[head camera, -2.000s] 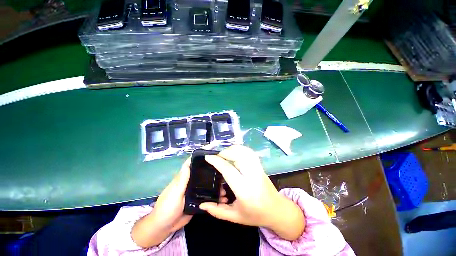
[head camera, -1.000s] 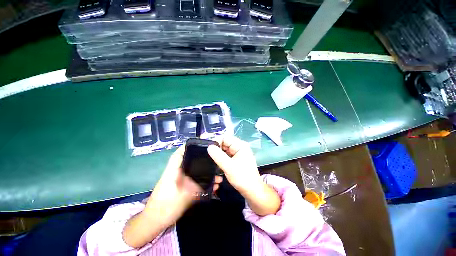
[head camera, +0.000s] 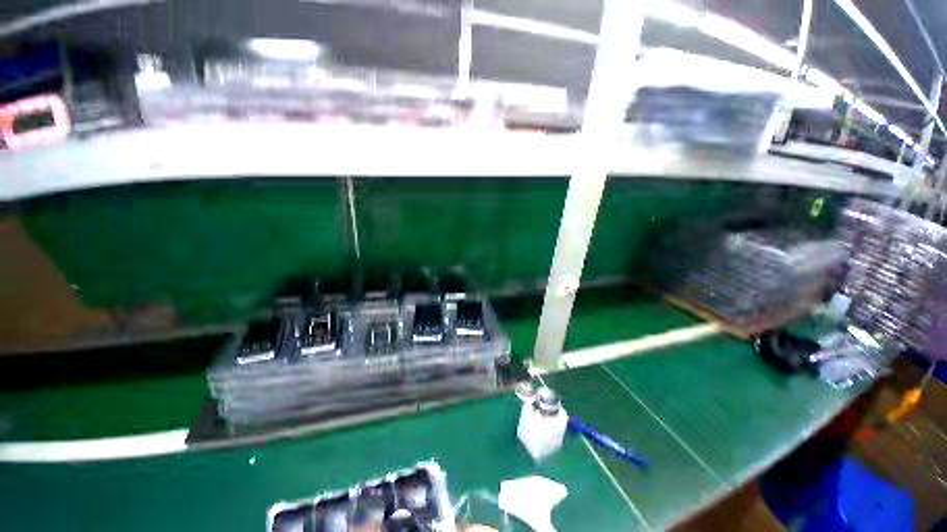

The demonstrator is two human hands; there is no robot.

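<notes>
The clear lens tray (head camera: 441, 499) with dark pieces in a row lies on the green bench, cut off by the bottom edge. A small skin-coloured sliver at the bottom edge, right of the tray, looks like part of my right hand (head camera: 479, 528); its grip is hidden. My left hand is out of the picture, and no held phone unit can be made out. A white wipe (head camera: 533, 501) lies right of the tray. The white solvent bottle (head camera: 542, 429) stands behind it, with a blue marker pen (head camera: 610, 444) beside it. The picture is blurred.
A stack of clear device trays (head camera: 353, 393) with black phone units stands behind. A white post (head camera: 571, 249) rises beside it to a white shelf (head camera: 312, 156). More stacked trays (head camera: 768, 272) are at right. A blue stool (head camera: 841, 499) and an orange-handled tool (head camera: 907, 403) show at lower right.
The view has swung upward, showing the shelf and ceiling lights. The hands and phone unit have dropped out of view, except for a skin-coloured sliver. The bench items appear lower.
</notes>
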